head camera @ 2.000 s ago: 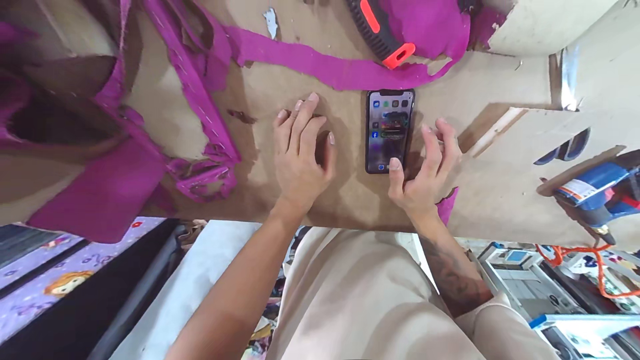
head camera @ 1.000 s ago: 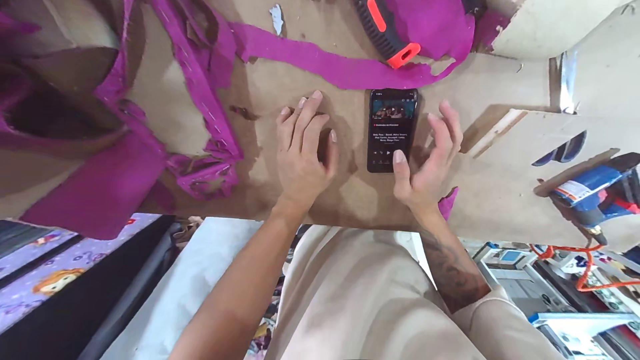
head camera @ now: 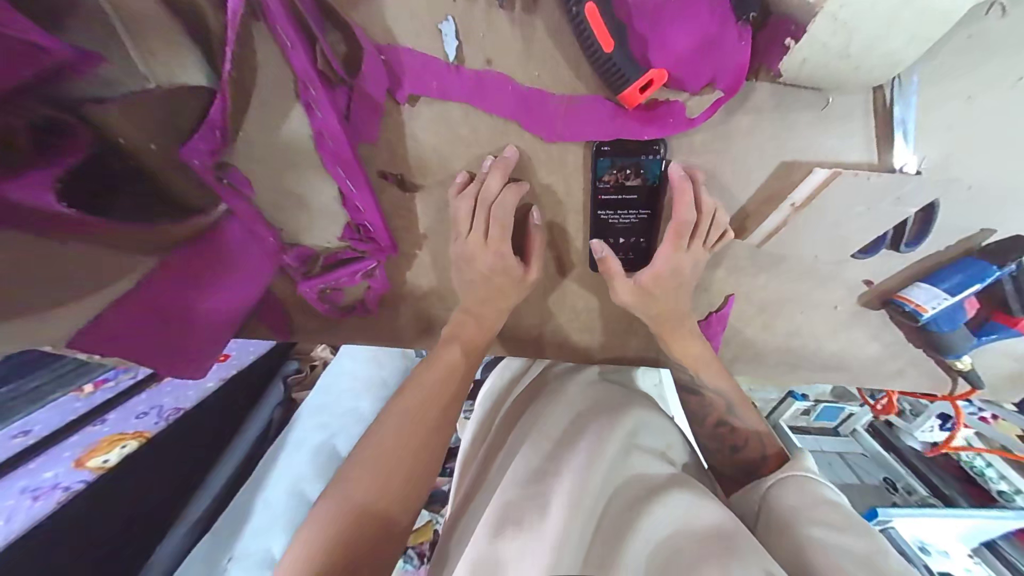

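Observation:
A black smartphone (head camera: 628, 206) lies face up on the brown work surface (head camera: 560, 320), its lit screen showing a media player. My right hand (head camera: 672, 240) grips the phone by its edges, thumb at the lower left and fingers along the right side. To the left, my left hand (head camera: 494, 232) rests on the surface with its fingers apart and nothing held. A long magenta fabric strip (head camera: 512, 100) runs just above the phone. Near its right part is a black and orange tool handle (head camera: 616, 56), cut off by the top edge of the view.
Torn magenta fabric (head camera: 192, 280) with staples along a strip is heaped at the left. At the right are a blue tool (head camera: 952, 300) with an orange hose (head camera: 956, 424), scissors handles (head camera: 896, 232) and a pale board (head camera: 848, 192). A small magenta scrap (head camera: 718, 322) lies by my right wrist.
The phone screen went from app icons to a media player. My right thumb has moved from over the screen to the phone's left edge, and the fingers have come against its right side.

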